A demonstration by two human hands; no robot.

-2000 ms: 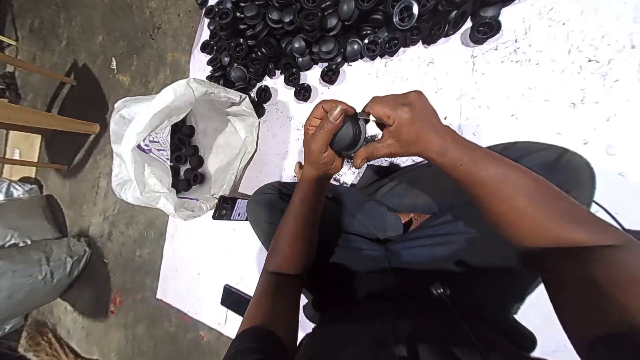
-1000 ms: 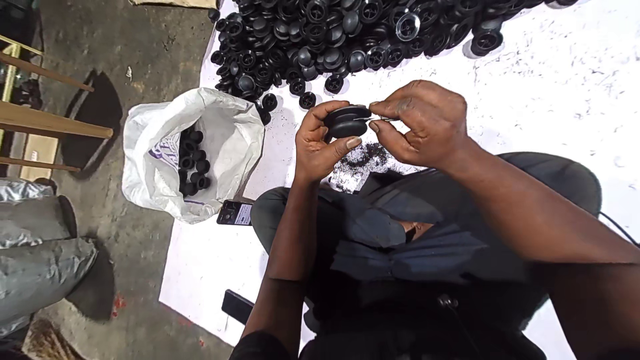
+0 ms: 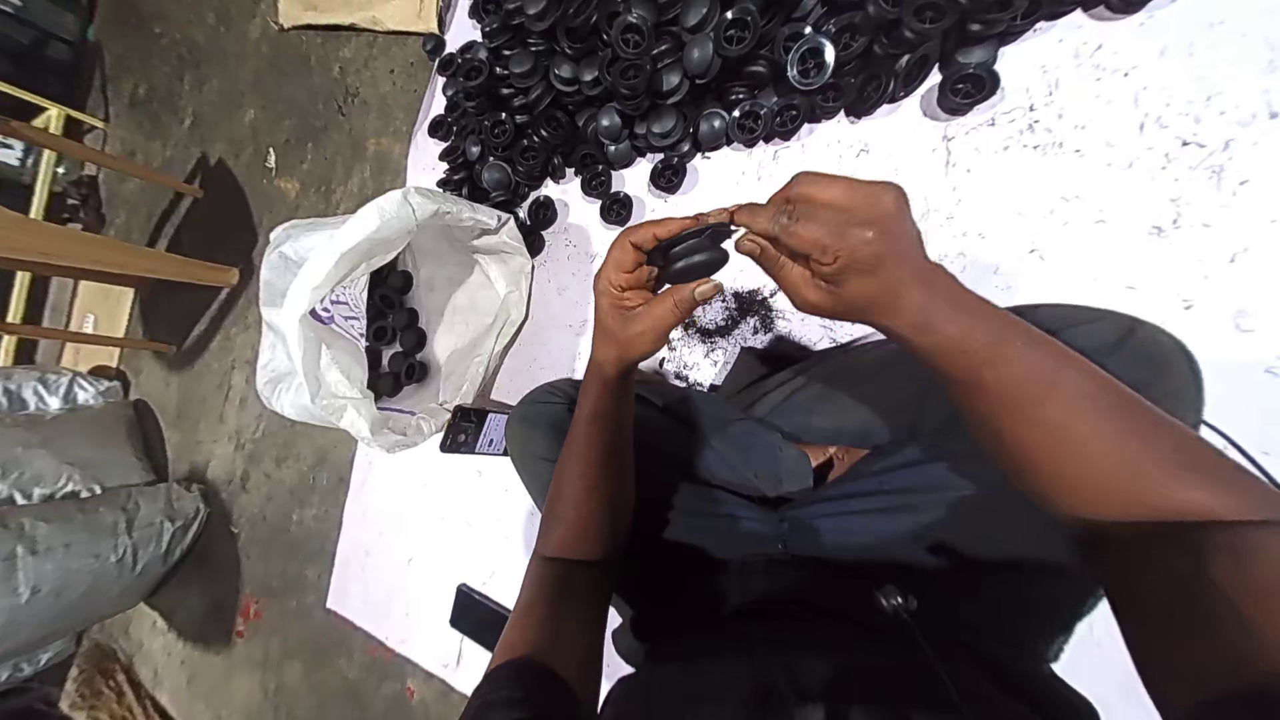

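Note:
My left hand [image 3: 645, 290] grips a round black plastic or rubber part [image 3: 693, 257], held tilted with its rim side-on, fingers behind it and thumb below. At the part's right edge, my right hand [image 3: 835, 245] pinches with thumb and forefinger; whether it holds a thin strip of the rim is too small to tell. Beneath the hands lies a scatter of fine black shavings [image 3: 735, 315] on the white sheet [image 3: 1130, 200]. Beyond the hands is a large pile of similar black round parts [image 3: 650, 80], with a clear ring [image 3: 811, 61] on it.
An open white woven sack [image 3: 470, 270] with several black pieces [image 3: 398, 335] inside stands at the left. Near it lies a phone with a lit screen [image 3: 474, 430]; a dark flat object [image 3: 480, 617] is lower down. Grey bags [image 3: 90, 550] and wooden legs [image 3: 110, 252] are farther left.
Two seconds ago the black part showed its round face; it is now turned more edge-on in my left hand. My right hand has stayed at its rim, now with fingers pinched.

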